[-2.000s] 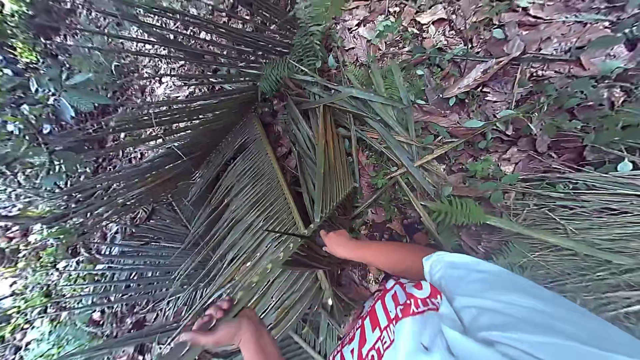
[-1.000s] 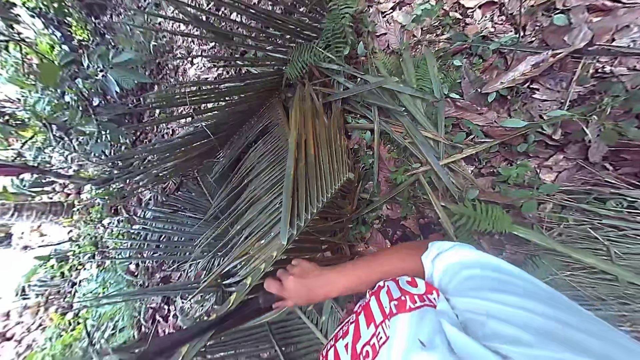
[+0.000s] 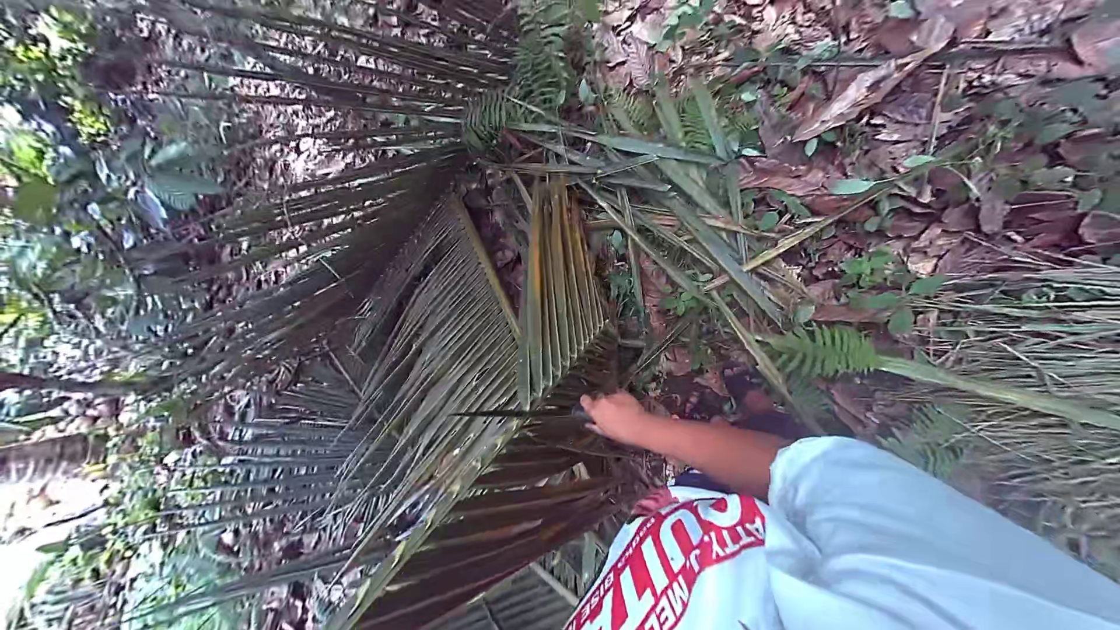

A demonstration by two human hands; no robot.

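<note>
My right hand (image 3: pixel 612 418) is closed on the dark handle of a long, thin blade (image 3: pixel 516 413), which looks like a knife or machete. The blade points left across green palm leaflets. Just above it lies a folded section of palm frond (image 3: pixel 564 297), its leaflets streaked yellow-brown and lined up side by side. A larger palm frond (image 3: pixel 437 324) spreads to its left, with a pale midrib. Darker brown leaflets (image 3: pixel 516 542) fan out below the blade. My left hand is out of view.
Cut leaf strips (image 3: pixel 700 227) lie crossed over brown leaf litter (image 3: pixel 980 175). Fern leaves (image 3: pixel 822 352) and a pile of narrow leaflets (image 3: pixel 1041 350) are at the right. Leafy undergrowth (image 3: pixel 79 219) stands at the left.
My left hand, at the lower left two seconds ago, is out of view. My right hand was farther down and left one second ago; it has moved back up and right with the blade.
</note>
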